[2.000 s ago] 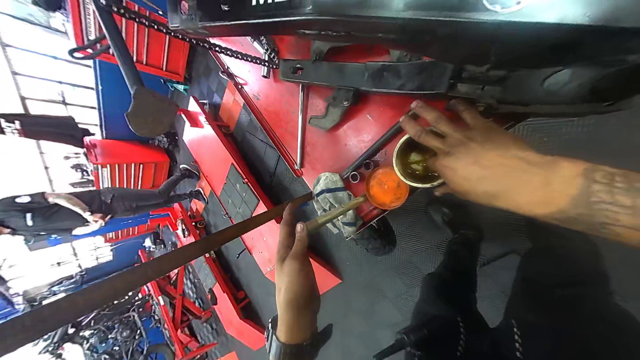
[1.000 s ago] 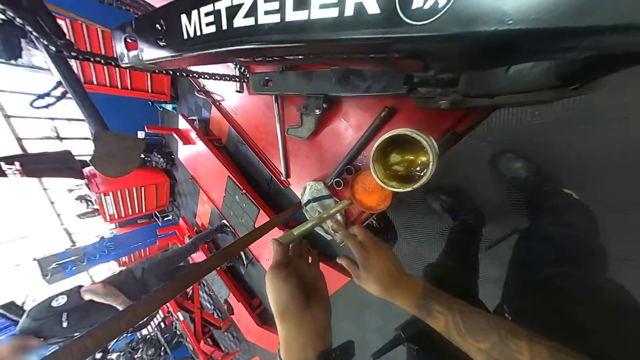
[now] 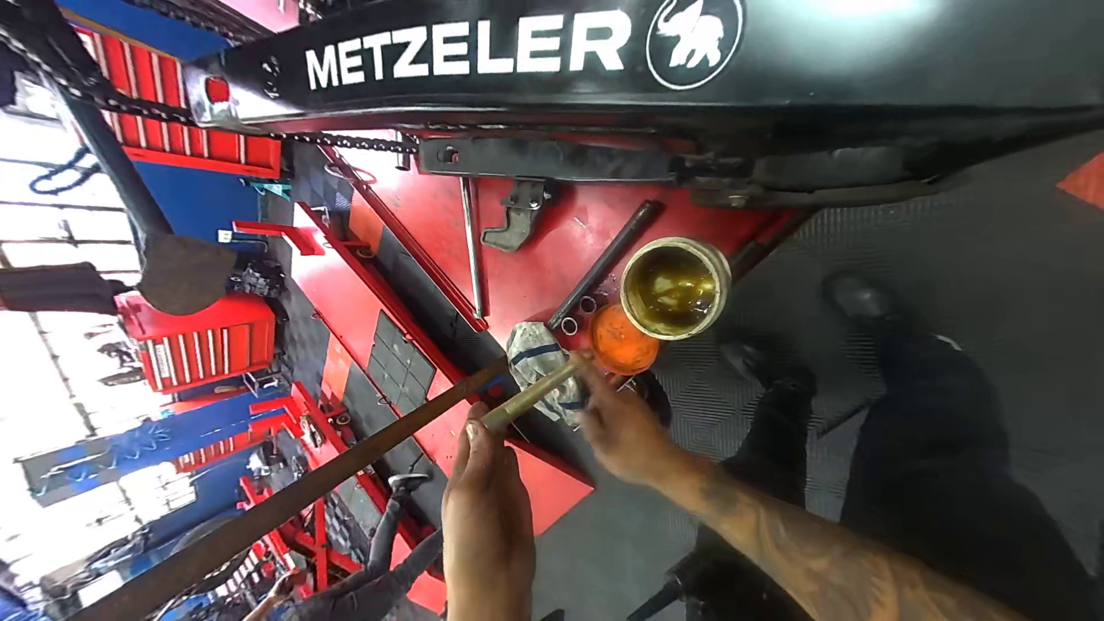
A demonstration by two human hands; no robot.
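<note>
My left hand (image 3: 490,509) grips one end of a greasy metal tube (image 3: 530,398), its fingers around the lower left end. At the tube's upper right end, the fingers of my right hand (image 3: 623,423) touch or pinch it; the exact hold is blurred. Just above my right hand lies an orange lid (image 3: 623,341), beside an open tub of yellow-green grease (image 3: 675,289). Behind the tube is a crumpled, stained cloth (image 3: 533,352). Two small metal rings (image 3: 579,316) lie by the lid, near the end of a dark rod (image 3: 605,263).
A black motorcycle swingarm (image 3: 483,56) with a chain (image 3: 345,142) spans the top. On the red lift table (image 3: 565,216) lie a thin metal rod (image 3: 473,250) and a bracket (image 3: 516,220). A long rusty bar (image 3: 302,496) crosses the lower left. Another person's legs (image 3: 379,552) show beyond.
Two seconds ago my right hand was at the grease tub; it has since moved to the tube. My left hand still holds the tube. The view has shifted.
</note>
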